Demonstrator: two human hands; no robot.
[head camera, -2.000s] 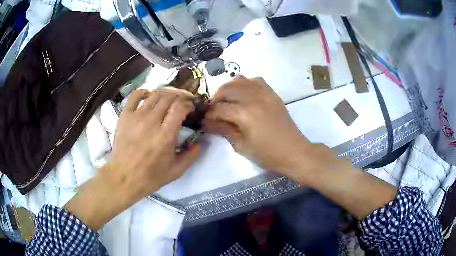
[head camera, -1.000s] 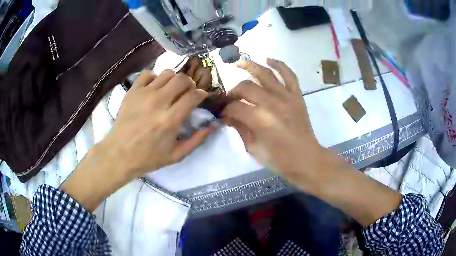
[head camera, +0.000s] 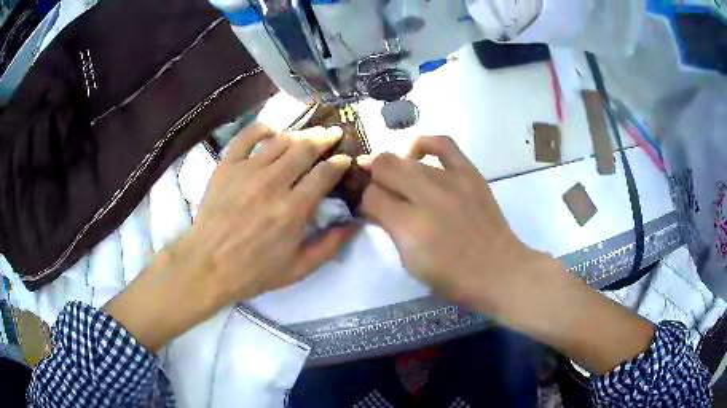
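Observation:
A small dark brown piece (head camera: 351, 185) lies in front of the lit presser foot (head camera: 347, 115) of the sewing machine. My left hand (head camera: 267, 203) holds its left side, fingertips close to the foot. My right hand (head camera: 430, 211) pinches its right edge, and the fingertips of both hands nearly meet. A bit of white fabric (head camera: 331, 213) shows under my left hand. The fingers hide much of the brown piece. A large brown panel (head camera: 119, 127) with pale stitch lines lies at the left, over white quilted fabric (head camera: 147, 243).
Brown scraps (head camera: 547, 143) lie on the right of the machine bed, beside a black strap (head camera: 626, 175) and a pink-red thin thing (head camera: 556, 92). A black pad (head camera: 510, 54) is behind them. A measuring strip (head camera: 383, 325) runs along the front edge. A translucent bag (head camera: 705, 151) is far right.
My right hand's raised fingers have come down and curled to pinch the brown piece. My left fingertips have moved closer to the presser foot. The view has shifted slightly.

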